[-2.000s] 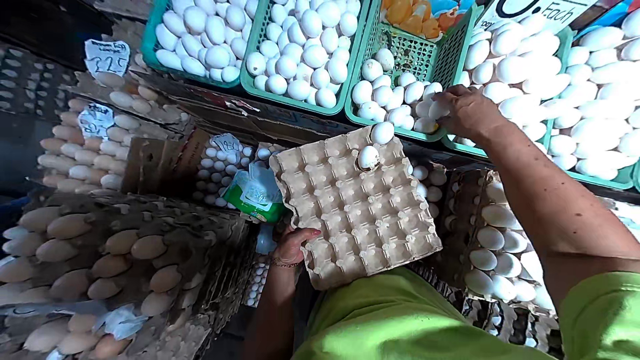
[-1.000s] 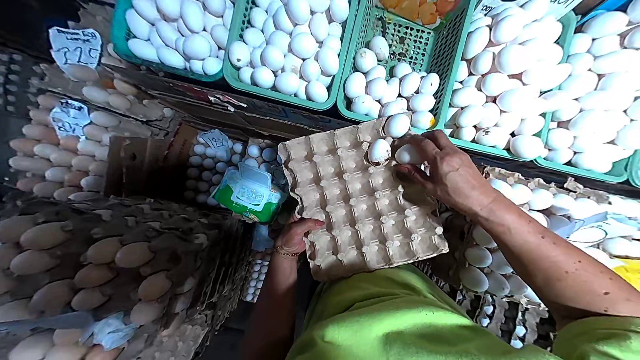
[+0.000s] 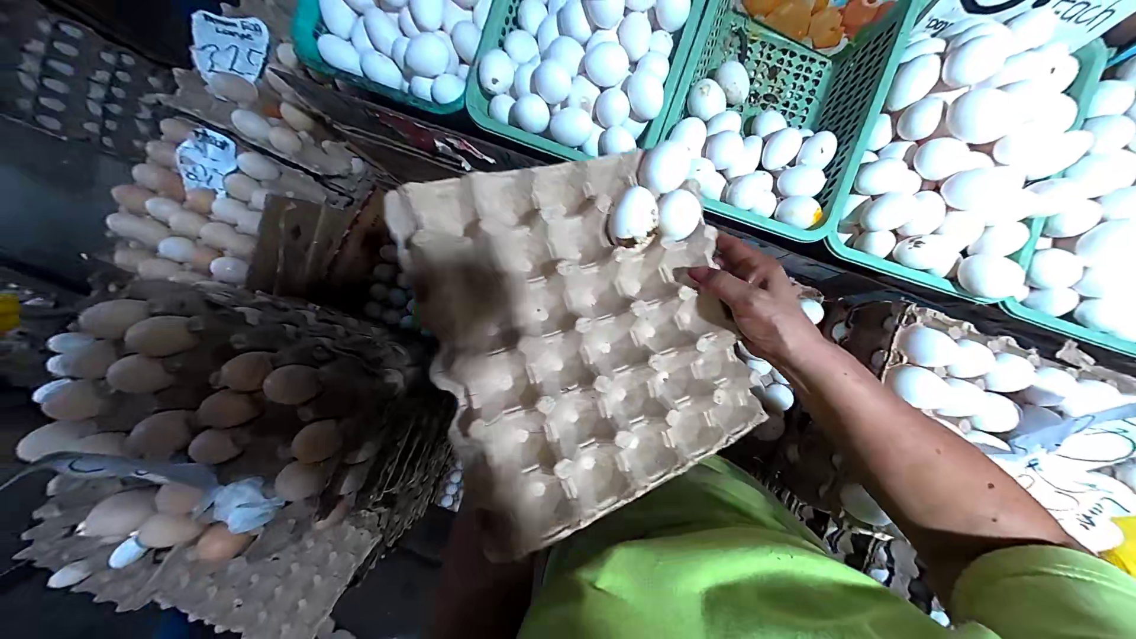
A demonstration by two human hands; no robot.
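A brown pulp egg tray [image 3: 577, 355] is held in front of my body, tilted. Three white eggs sit together at its top right corner, among them one with a dirty or cracked lower end [image 3: 635, 213]. My right hand [image 3: 754, 288] grips the tray's right edge, thumb on top, fingers beneath. The left forearm shows dimly below the tray's lower left; the left hand itself is hidden under or behind the tray. Just beyond the tray stands a green plastic basket [image 3: 834, 106], part-filled with white eggs [image 3: 750, 155].
More green baskets [image 3: 568, 146] heaped with white eggs line the far side. At left are stacked trays of brown eggs [image 3: 164, 337] and handwritten price cards [image 3: 229, 46]. At right lie further trays of white eggs [image 3: 967, 373]. Empty trays [image 3: 240, 577] show lower left.
My right hand went from the basket to the tray with an egg, let it go there, and now holds the tray's edge. The tray carries three eggs instead of two.
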